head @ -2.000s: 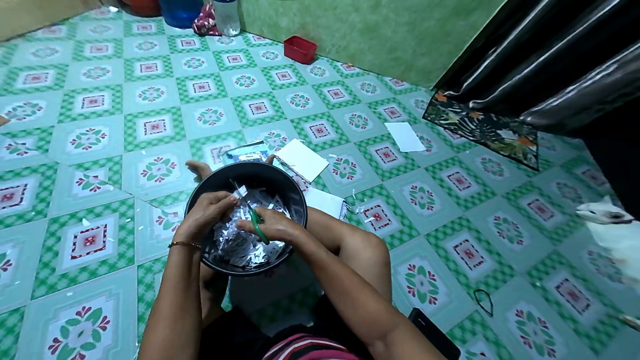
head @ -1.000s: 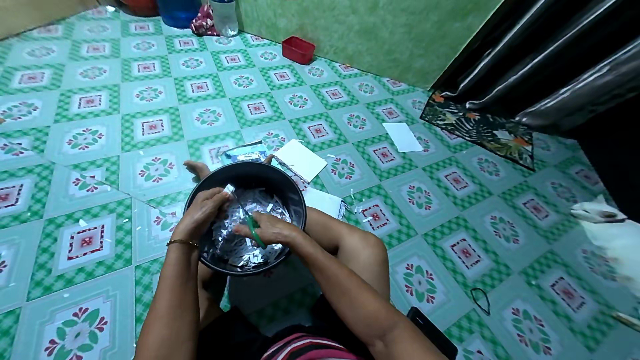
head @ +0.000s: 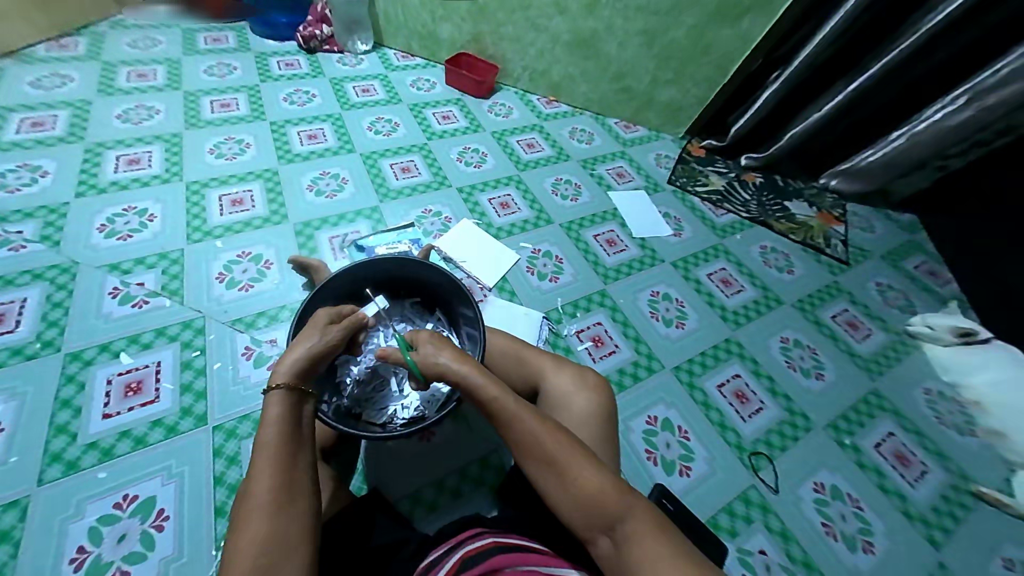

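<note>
A round black bowl [head: 478,336] rests at my lap and holds many cut paper strips [head: 392,384]. Over its left side, my left hand [head: 328,336] grips a small piece of white paper [head: 374,306] between thumb and fingers. My right hand [head: 428,358] is closed on green-handled scissors [head: 411,357] above the strips, the blades pointing up and left at the paper. Whether the blades are apart is too small to tell. Beyond the bowl lie a white paper pad [head: 478,252], more white sheets [head: 516,322] and a blue packet [head: 390,242].
A lone white sheet [head: 640,214] and a red plastic basket [head: 472,75] sit on the tiled floor. At the right lies a white cat [head: 972,368]. A black phone [head: 688,524] is beside my leg, near a dark loop [head: 764,472]. Paper scraps dot the tiles.
The scissors and the paper have shifted slightly against each other over the bowl. Both hands keep their hold. The cat's head has moved a little.
</note>
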